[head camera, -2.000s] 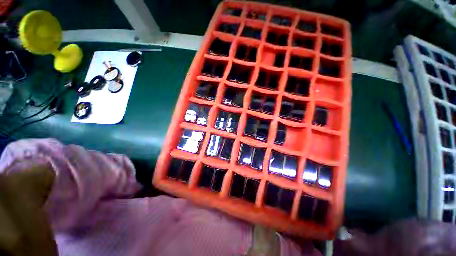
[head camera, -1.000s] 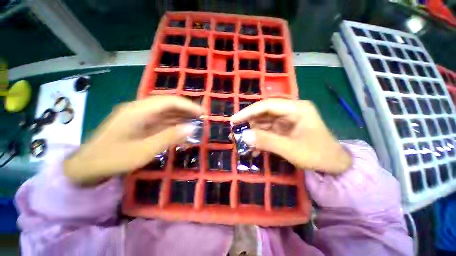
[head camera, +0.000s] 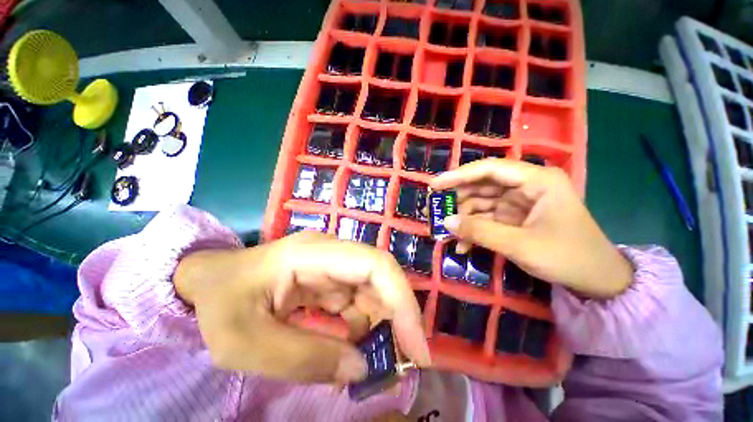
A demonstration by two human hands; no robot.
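Note:
My left hand (head camera: 305, 305) holds a small dark rectangular watch unit (head camera: 377, 363) between thumb and fingers, over the near edge of the orange-red tray. Pale marks show on its face, and a small gold-coloured bit sticks out at its side. My right hand (head camera: 528, 222) holds a second watch unit (head camera: 443, 213) by its edges above the tray's middle; green and white marks show on its face. The orange-red foam tray (head camera: 545, 125) has dark units in most compartments. My hands and sleeves hide part of its lower rows.
A white foam tray (head camera: 698, 165) stands at the right, with a blue pen (head camera: 669, 183) beside it. A white sheet (head camera: 177, 177) with round dark and silver parts lies at left, near a yellow mini fan (head camera: 43, 67) and cables (head camera: 51, 183). A pale rail (head camera: 272, 62) crosses behind.
My left hand has moved down towards my body with its unit. My right hand has shifted right in the view with its unit, whose face now shows green and white marks.

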